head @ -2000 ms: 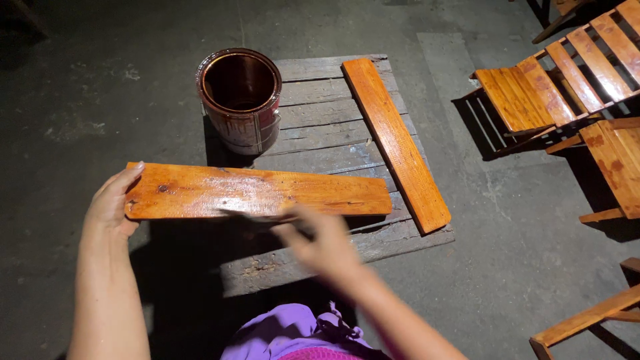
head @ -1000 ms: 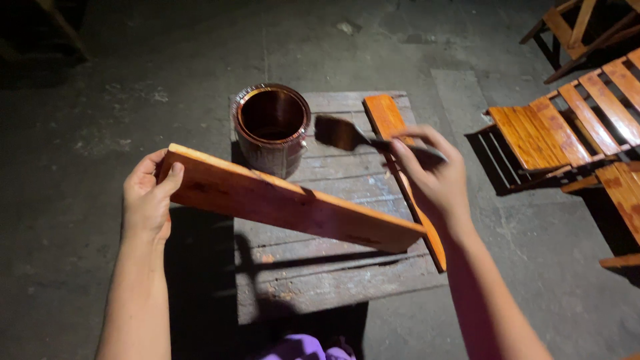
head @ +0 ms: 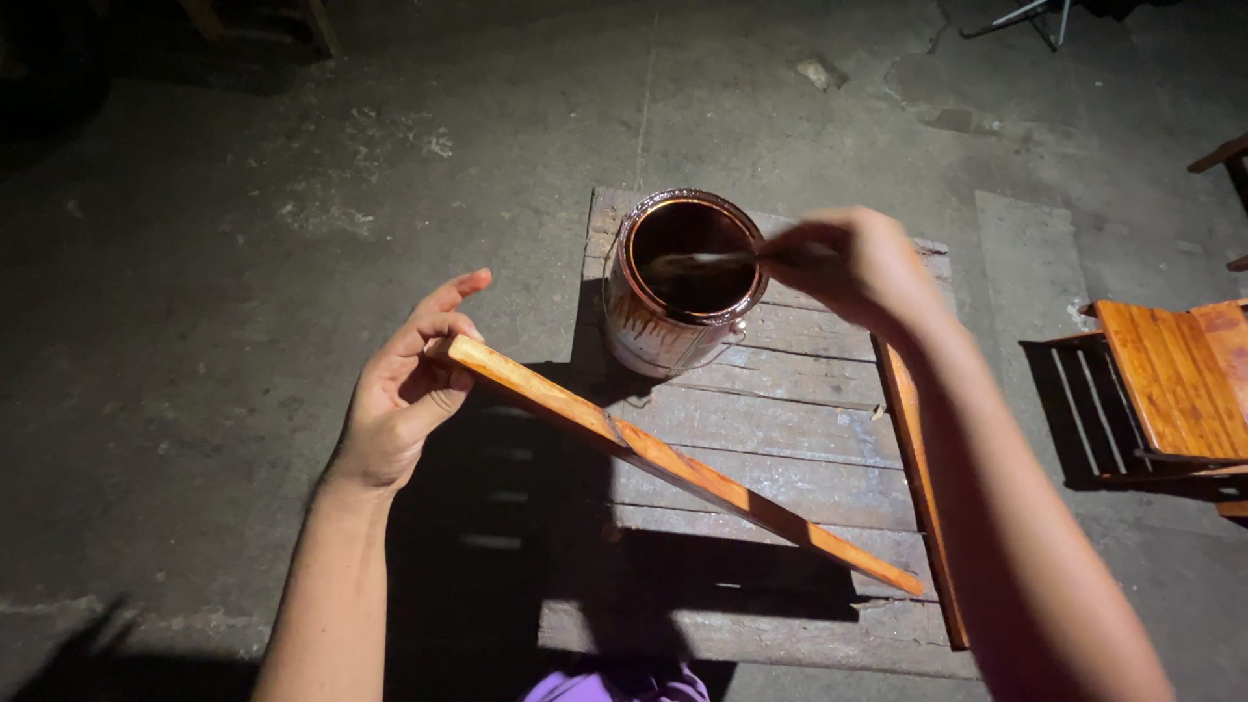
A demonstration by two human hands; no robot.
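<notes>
My left hand (head: 414,390) grips the near-left end of a stained wooden board (head: 682,468), which is turned with its narrow edge up and slants down to the right over the slatted wooden table (head: 760,419). At the rim of an open metal can (head: 663,331) is my right hand (head: 838,263), its fingers closed on a brush (head: 707,260) whose blurred end is over or inside the can's mouth. Dark drips mark the can's side, and its inside looks dark brown. A second stained board (head: 916,487) lies along the table's right side, partly hidden by my right forearm.
Glossy wooden slatted chairs (head: 1170,380) stand on the concrete floor (head: 487,146) at the right. Thin metal legs (head: 1043,19) show at the top right, and wooden legs (head: 322,29) at the top left. A wire handle hangs on the can.
My right hand has moved from the board, through the air with the brush, to the can. My left hand has tipped the board from its broad face showing to its narrow edge up.
</notes>
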